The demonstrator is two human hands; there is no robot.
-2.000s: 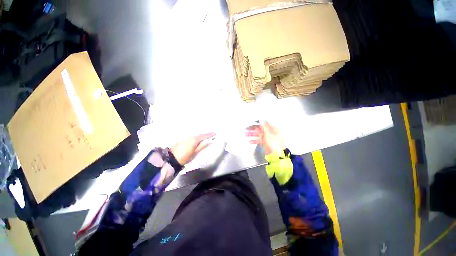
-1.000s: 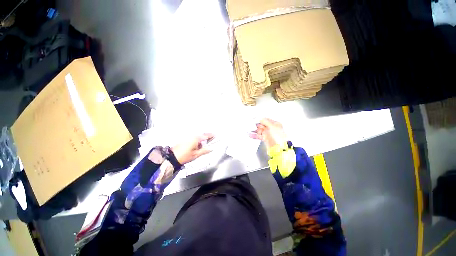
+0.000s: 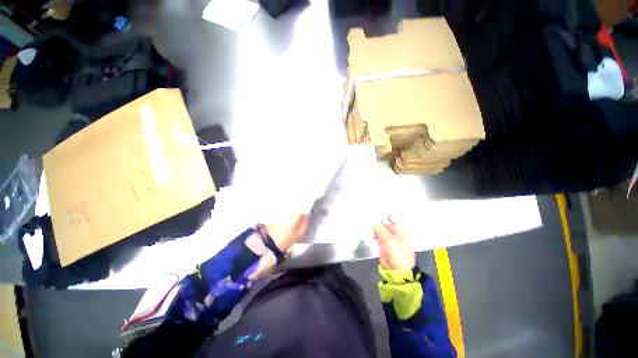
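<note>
White paper (image 3: 290, 175) lies under strong glare on the table in front of me; its edges are hard to separate from the tabletop. My left hand (image 3: 288, 231) is at the near side of the white area, fingers bent beside a pale edge with a grey strip to its right. Whether it grips a sheet is washed out. My right hand (image 3: 394, 243) is near the table's front edge, fingers bent, fingertips lost in glare. A large tan kraft envelope (image 3: 129, 175) lies at the left. A strapped bundle of cardboard inserts (image 3: 420, 105) stands beyond my right hand.
Tall black fabric stacks (image 3: 518, 126) stand right of the bundle. A black bag (image 3: 115, 73) lies behind the envelope. Clear plastic (image 3: 17, 196) is at the far left. Papers with a red edge (image 3: 154, 304) sit below the table edge. A white sheet (image 3: 231, 12) lies far back.
The view has shifted, so the bundle and envelope appear lower and further right. My left hand has moved closer to my right hand. A grey strip now shows between the white areas.
</note>
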